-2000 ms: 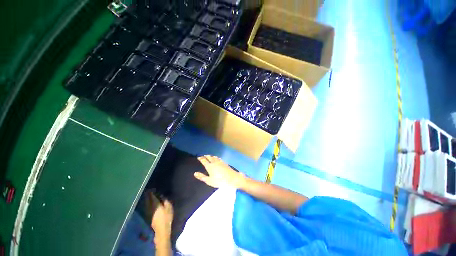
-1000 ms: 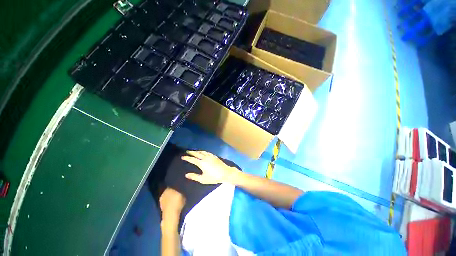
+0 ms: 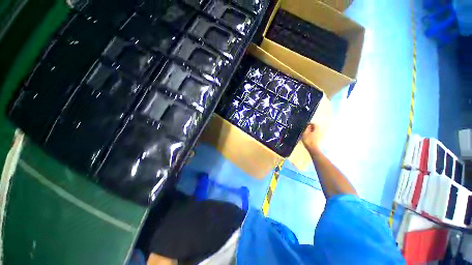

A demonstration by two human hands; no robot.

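Observation:
My right hand (image 3: 309, 135) is at the near right edge of the open brown carton (image 3: 240, 150), beside the shiny black blister tray (image 3: 269, 106) inside it. Its fingers look curled, but whether they grip the tray edge or the carton flap cannot be told. My left hand (image 3: 161, 259) is low at the bottom edge, mostly cut off, its fingers not visible. A large black blister tray (image 3: 124, 108) with rectangular pockets lies on the green bench (image 3: 62, 222) and reaches over its right edge.
A second open carton (image 3: 357, 52) with black trays inside stands behind the first. White-and-red stacked holders (image 3: 429, 181) are across the aisle at right. Yellow-striped tape (image 3: 270, 191) runs on the blue floor. A blue stool-like frame (image 3: 222, 189) is below the carton.
My right hand has moved from my lap out to the carton's edge. My left hand has dropped almost out of view. The view has shifted, so the bench tray looks larger and lower.

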